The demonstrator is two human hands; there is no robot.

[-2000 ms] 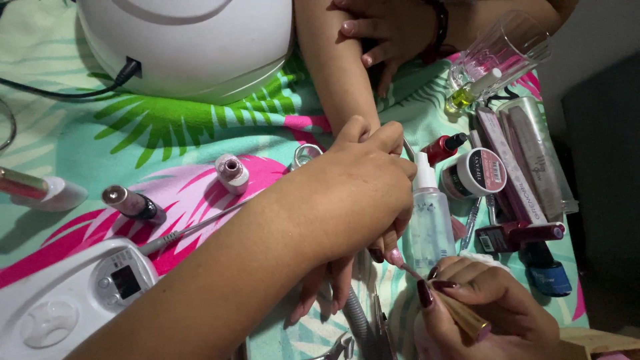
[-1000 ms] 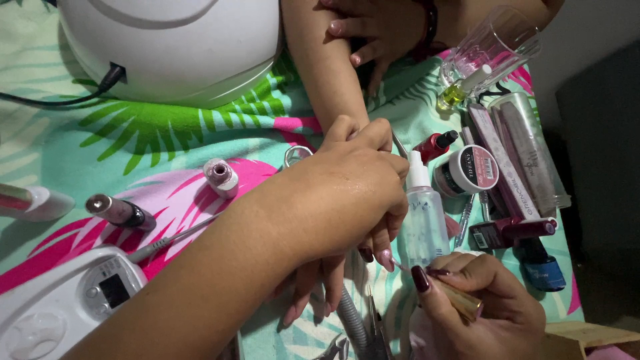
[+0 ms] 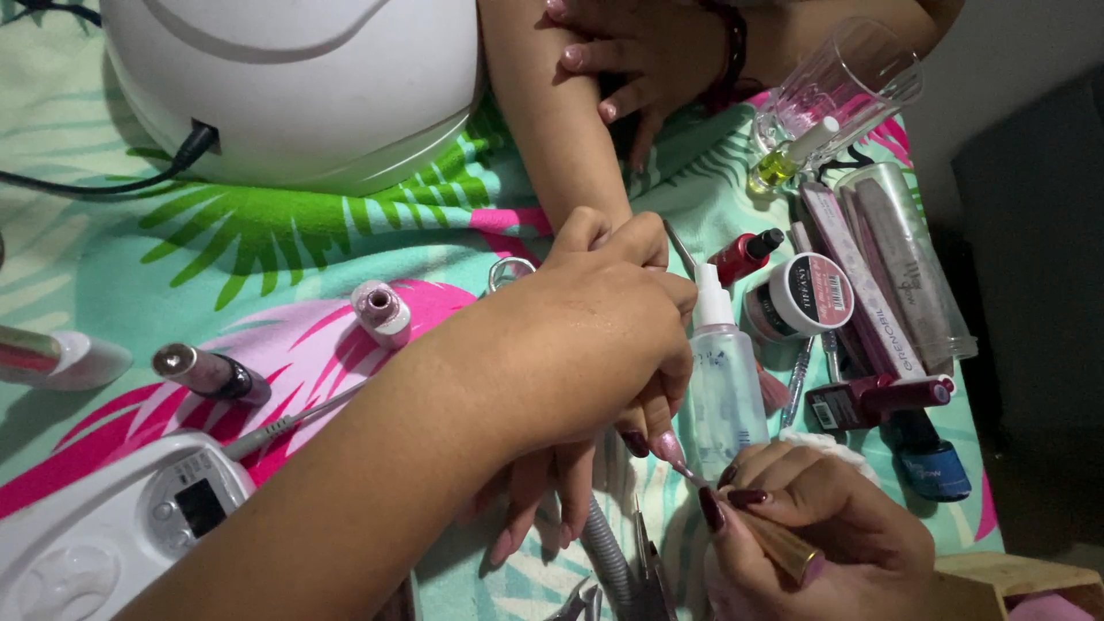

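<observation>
My left hand [image 3: 595, 336] is closed around a finger of the other person's hand [image 3: 569, 492], whose other fingers hang below my wrist. Between the fingers of my right hand [image 3: 819, 509] is a nail polish brush with a gold cap [image 3: 776, 539]; its bristles touch the pink nail [image 3: 667, 448] of the held finger. An open polish bottle [image 3: 381, 312] stands left of my left wrist, with a closed mauve bottle [image 3: 207, 371] beyond it. Just behind my right hand lies a clear spray bottle [image 3: 727, 388] with a white top. Part of the other person's hand is hidden under mine.
A white nail lamp [image 3: 302, 95] stands at the back left, a nail drill unit [image 3: 112, 535] at the lower left. On the right are a glass [image 3: 841, 82], a jar [image 3: 802, 297], a red bottle [image 3: 743, 257], nail files [image 3: 862, 276] and a blue bottle [image 3: 931, 461]. Metal tools [image 3: 647, 552] lie near the front.
The view has shifted slightly. My left hand keeps its hold on the finger, and the brush in my right hand stays at or close to the nail.
</observation>
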